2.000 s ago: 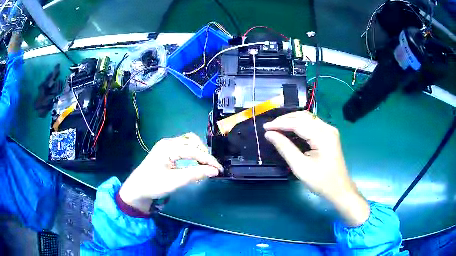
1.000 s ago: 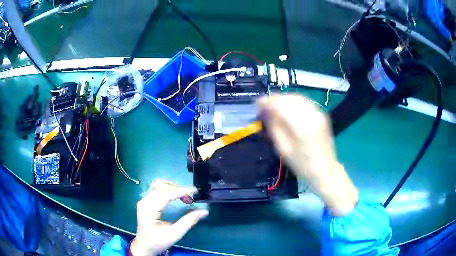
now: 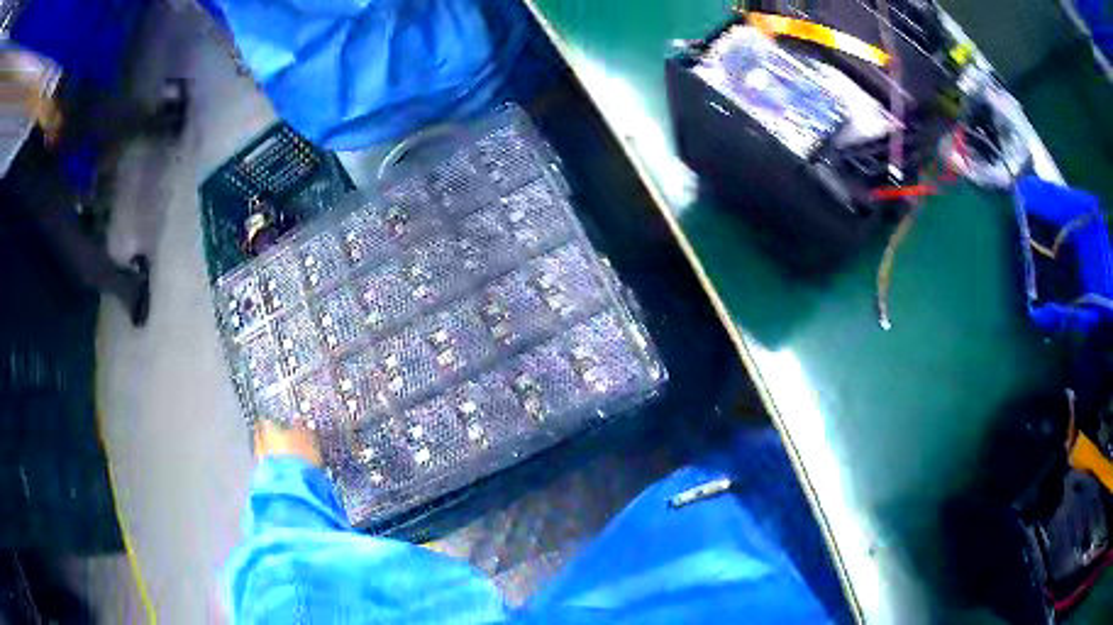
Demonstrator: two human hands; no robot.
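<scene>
A large stack of speckled circuit boards (image 3: pixel 446 299) lies below the bench edge, in rows under clear or grey sheeting. My left hand (image 3: pixel 287 444) is at its lower left edge, blurred, with the fingers partly hidden. I cannot tell if it grips anything. My right hand is not in view. The black chassis (image 3: pixel 1080 519) with an orange ribbon (image 3: pixel 1090 459) is cut off at the lower right edge.
A neighbouring black unit (image 3: pixel 781 183) lies on the green bench mat (image 3: pixel 842 391) at upper right, beside a blue bin (image 3: pixel 1064 250). A black perforated crate (image 3: pixel 275 183) stands behind the boards. A person's blue smock (image 3: pixel 366 67) is at the top; another person's legs are at left.
The view has swung left and down, from the chassis to the boards below the bench. My left hand has moved from beside the chassis to the board stack. My right hand has left view.
</scene>
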